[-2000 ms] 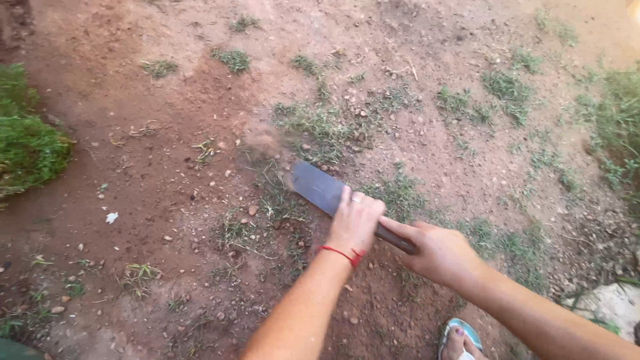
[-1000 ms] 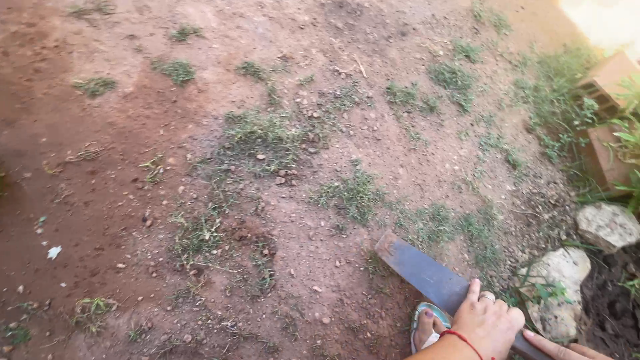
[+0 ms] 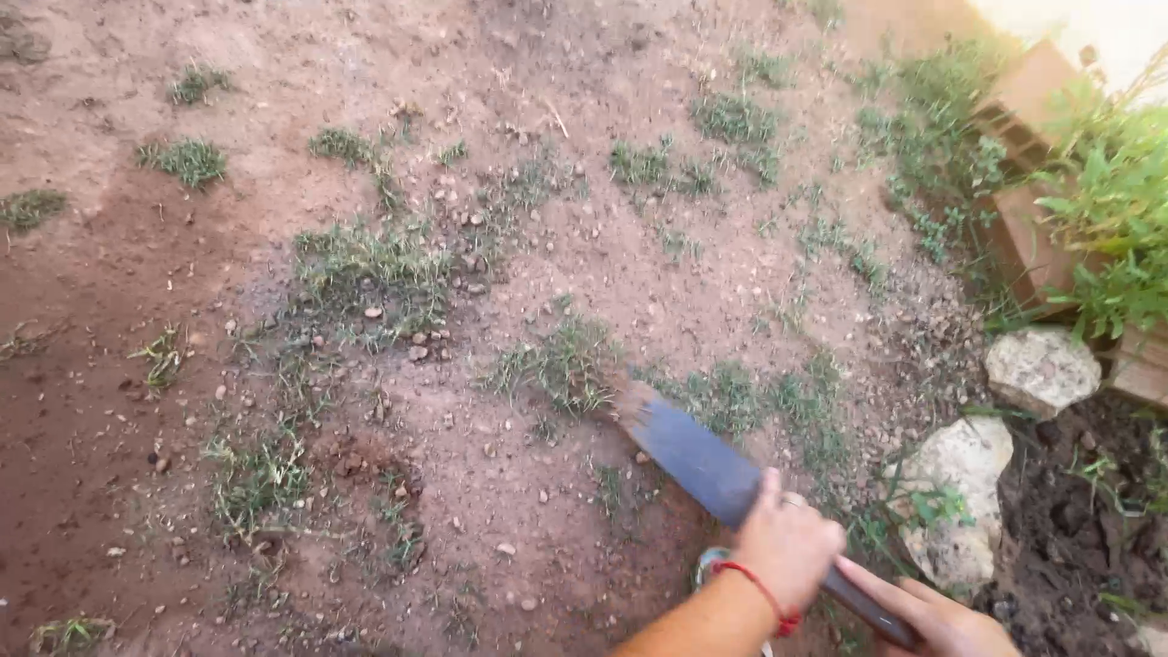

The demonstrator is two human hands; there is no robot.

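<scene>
A flat metal blade (image 3: 693, 452) with a dark handle (image 3: 867, 604) reaches up and left from the lower right. Its soil-smeared tip touches the reddish ground at the edge of a grass tuft (image 3: 577, 363). My left hand (image 3: 792, 538), with a red cord bracelet (image 3: 759, 593) at the wrist, grips the tool where blade and handle meet. Farther down, my right hand (image 3: 935, 620) is closed around the handle, partly cut off by the bottom edge of the frame. Part of a sandaled foot (image 3: 710, 564) shows beside my left wrist.
Hollow clay bricks (image 3: 1031, 237) and leafy green plants (image 3: 1118, 210) line the right side. Two pale stones, one larger (image 3: 954, 493) and one smaller (image 3: 1042, 370), border dark soil (image 3: 1063, 529). Grass patches (image 3: 374, 274) and pebbles dot the ground.
The blade's tip has moved from bare ground beside the foot to the grass tuft. Both hands stay on the tool. The view has shifted right since the earliest frame.
</scene>
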